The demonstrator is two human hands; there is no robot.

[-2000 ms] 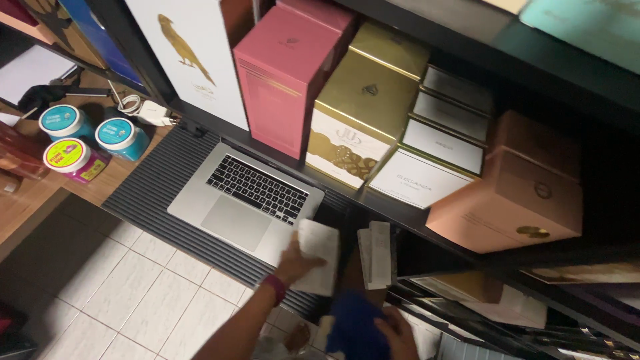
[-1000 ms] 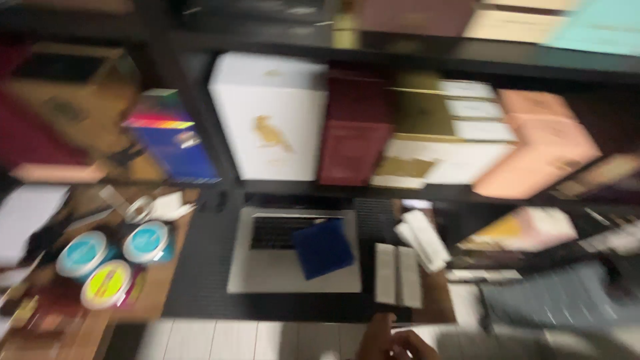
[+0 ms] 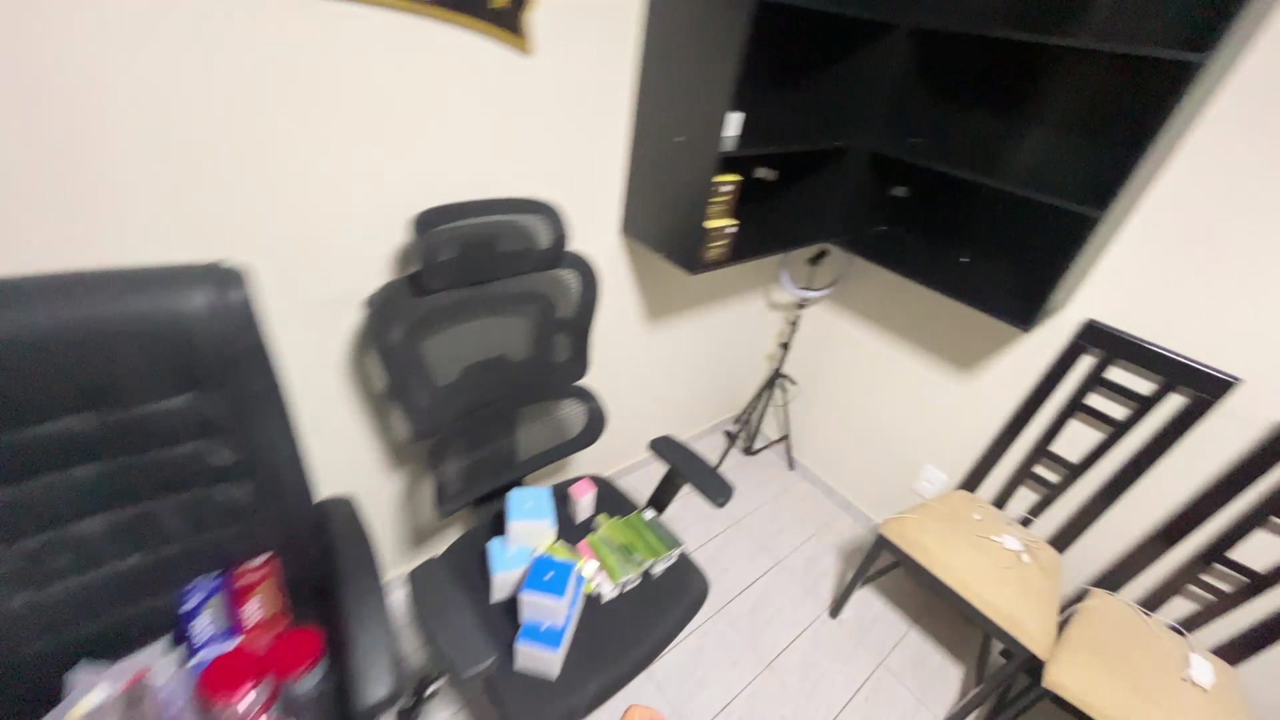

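Only a fingertip (image 3: 642, 712) shows at the bottom edge; which hand it belongs to, and whether it holds anything, cannot be told. Above it stands a black mesh office chair (image 3: 490, 350). On its seat lie blue-and-white boxes (image 3: 548, 590), light blue boxes (image 3: 530, 515), a small pink box (image 3: 582, 498) and several green packages (image 3: 630, 545). To the left, a black padded chair (image 3: 120, 420) bears red-lidded jars (image 3: 235, 680), a blue packet (image 3: 207, 610), a red packet (image 3: 260, 595) and plastic bags.
A black wall cabinet (image 3: 670, 140) holds yellow-and-dark boxes (image 3: 721, 220). Under it stands a ring light on a tripod (image 3: 770, 400). Two dark wooden chairs with beige seats (image 3: 970, 540) stand at the right, with white cables on them. Light floor tiles (image 3: 740, 610) lie between.
The view has swung from the shelves and laptop to chairs and a wall cabinet. Two seconds ago both hands showed near the laptop, one at a white item, the other at a blue cloth.
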